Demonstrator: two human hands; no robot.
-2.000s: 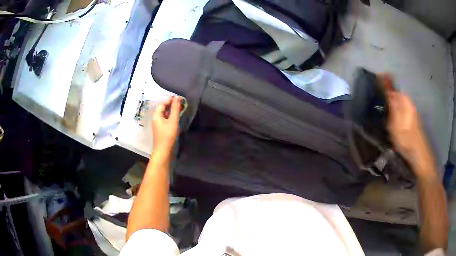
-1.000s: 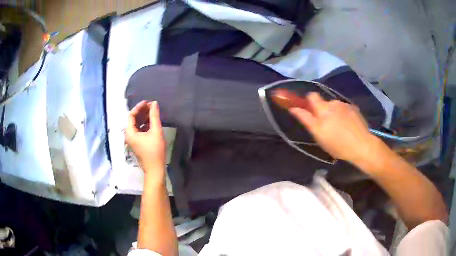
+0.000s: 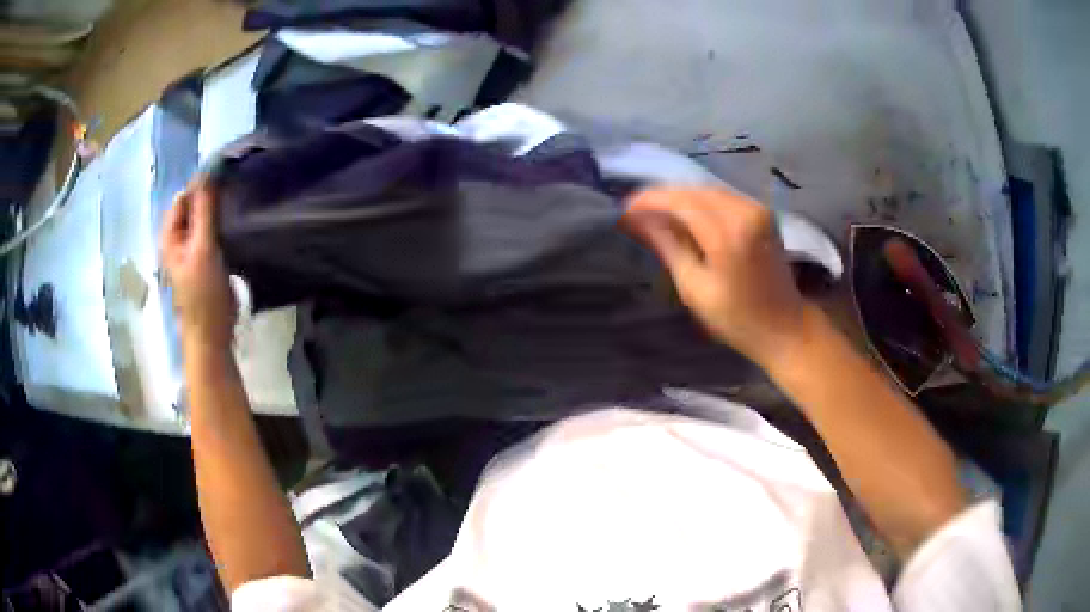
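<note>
A dark charcoal garment piece (image 3: 514,239) lies stretched across the middle, with pale lining along its far edge. My left hand (image 3: 197,245) grips its left end, with the fingers partly behind the cloth. My right hand (image 3: 717,257) pinches the cloth's upper edge at right of centre. The steam iron (image 3: 914,305) stands apart from my hands at the right, its orange-brown handle free. The padded board is hidden under the cloth. The garment is a little blurred.
A white-covered table (image 3: 765,96) with dark stains extends behind the garment. More dark and pale pieces (image 3: 383,54) lie at the back. A blue hose (image 3: 1016,377) runs right from the iron. Crumpled pale and dark cloth (image 3: 371,526) hangs or lies below the table at lower left.
My right hand has let go of the iron, now at the right, and holds the cloth. My left hand has moved left and taken the garment's end. The cloth now covers the board's rounded end.
</note>
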